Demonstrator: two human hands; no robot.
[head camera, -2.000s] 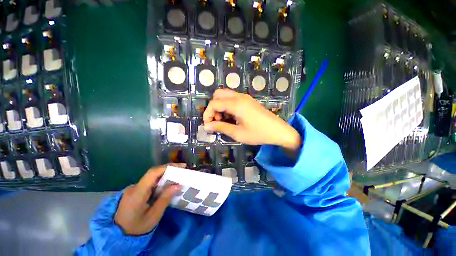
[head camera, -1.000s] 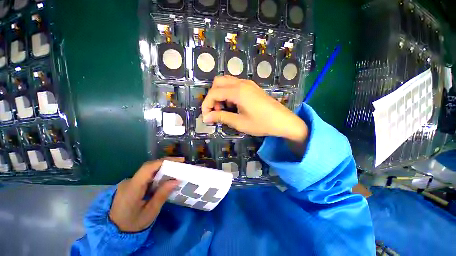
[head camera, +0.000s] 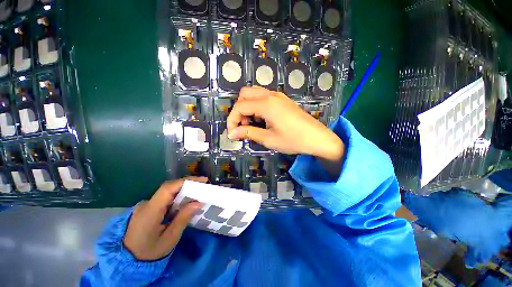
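Observation:
My left hand (head camera: 160, 221) holds the bent white sticker sheet (head camera: 222, 204), with rows of grey L-shaped pieces, below the clear blister tray (head camera: 167, 73). My right hand (head camera: 237, 134) is over the tray's third visible row, its thumb and fingertips together at a module (head camera: 230, 141) with a pale piece on it. The fingers partly hide the module, and whether they grip anything cannot be told. The module at its left (head camera: 196, 138) bears a white L-shaped sticker. The modules in the row above (head camera: 232, 71) show round pale discs and gold-orange flex cables.
A tray of modules with pale stickers (head camera: 70, 129) lies at left on the green mat (head camera: 120, 73). A blue stick (head camera: 362, 84) lies right of the working tray. A tray stack (head camera: 410, 95) at right bears a spare sticker sheet (head camera: 453, 126). Blue fabric (head camera: 463, 218) shows at lower right.
The view has shifted since two seconds ago, so the trays sit slightly higher. Both hands keep nearly the same pose, the right at the same module. More blue fabric shows at lower right.

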